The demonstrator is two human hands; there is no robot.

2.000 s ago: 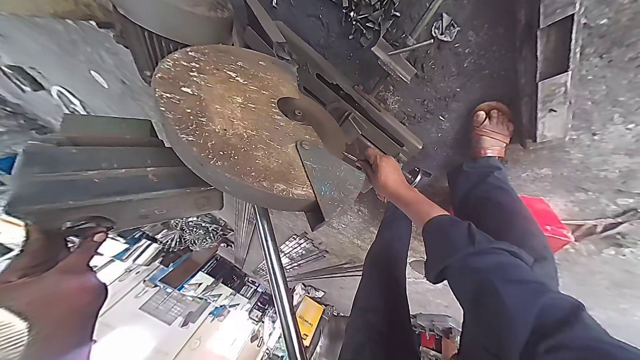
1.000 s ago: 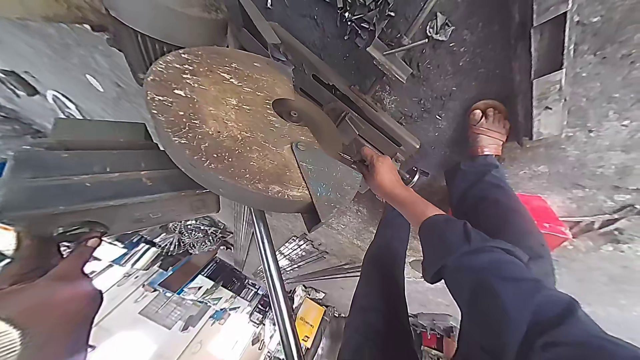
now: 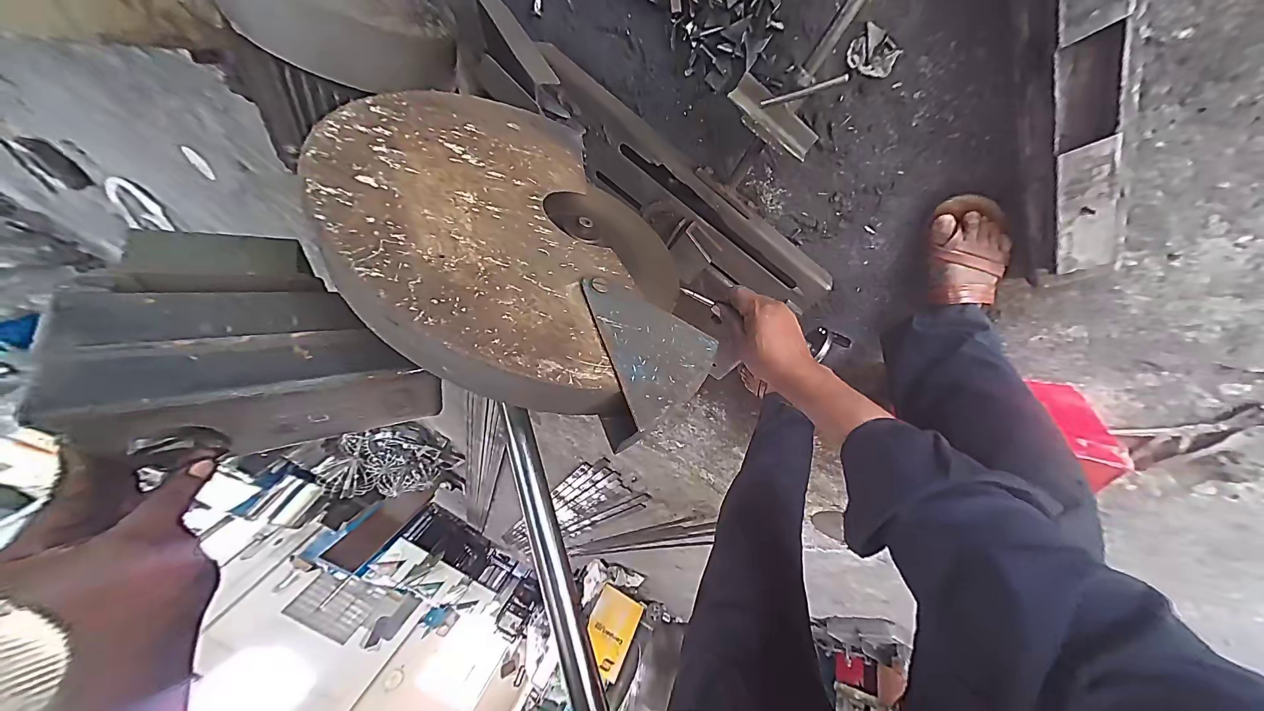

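Observation:
A chop saw with a round, scratched metal blade guard (image 3: 444, 247) fills the upper middle. Its abrasive disc (image 3: 647, 257) shows at the guard's open side, beside a hinged guard plate (image 3: 647, 355). My right hand (image 3: 770, 336) is closed around a small piece at the saw's vise, close to the disc; the piece is mostly hidden by the fingers. At the lower left, my left hand (image 3: 128, 553) wraps around a handle (image 3: 178, 444) at the end of the grey motor housing (image 3: 237, 346). A shiny metal rod (image 3: 553, 563) slants down below the guard.
Metal offcuts (image 3: 726, 39) and a short angle piece (image 3: 775, 118) lie on the dark floor. A sandalled foot (image 3: 968, 247) rests at the right, near a red object (image 3: 1081, 434). Thin metal bars (image 3: 642, 538), a coil of wire (image 3: 385, 469) and a yellow box (image 3: 614, 627) lie below.

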